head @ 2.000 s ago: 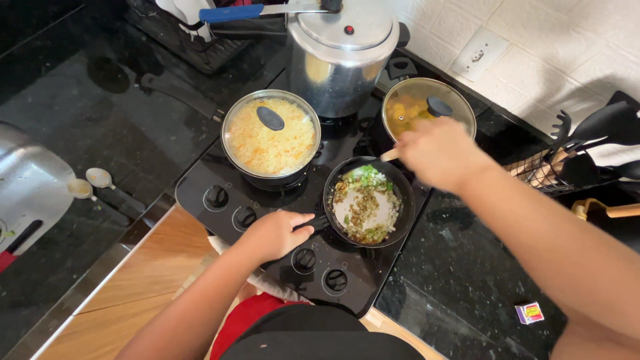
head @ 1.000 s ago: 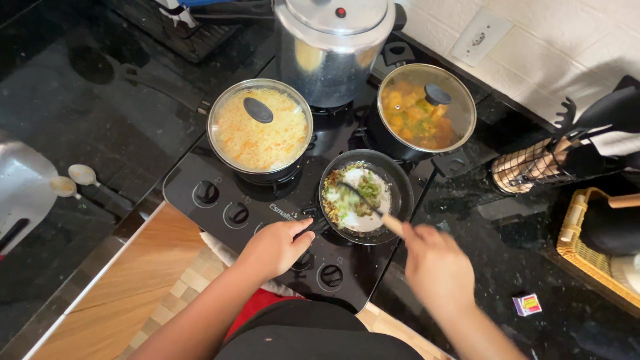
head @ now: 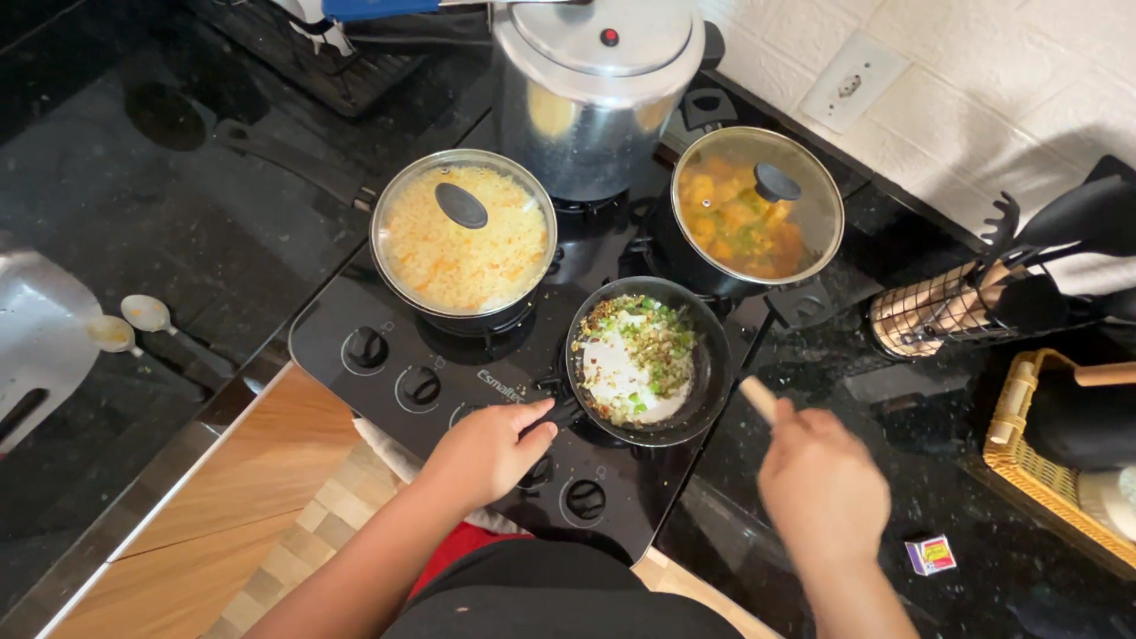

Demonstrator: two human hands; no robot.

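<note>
My left hand (head: 497, 448) grips the short black handle of a small frying pan (head: 717, 390) on the front burner. Chopped green and browned bits with a white powdery or creamy heap (head: 621, 368) lie in the pan. My right hand (head: 824, 484) is closed around a wooden utensil handle (head: 759, 399), right of the pan; the utensil's far end cannot be made out. Behind the pan stand a lidded pot of rice (head: 466, 235) and, at the right, a lidded pot of orange stew (head: 745, 213).
A large aluminium pressure cooker (head: 577, 142) stands at the back of the gas cooktop (head: 355, 390). A wire utensil holder (head: 932, 311), a wicker basket (head: 1047, 470) and a small matchbox (head: 931, 555) are at right. Two spoons (head: 146, 312) lie beside the sink (head: 40, 311).
My right hand has moved from above the stew pot to the right of the small pan. A second ago, the utensil was in the food. My left hand has stayed at the pan handle.
</note>
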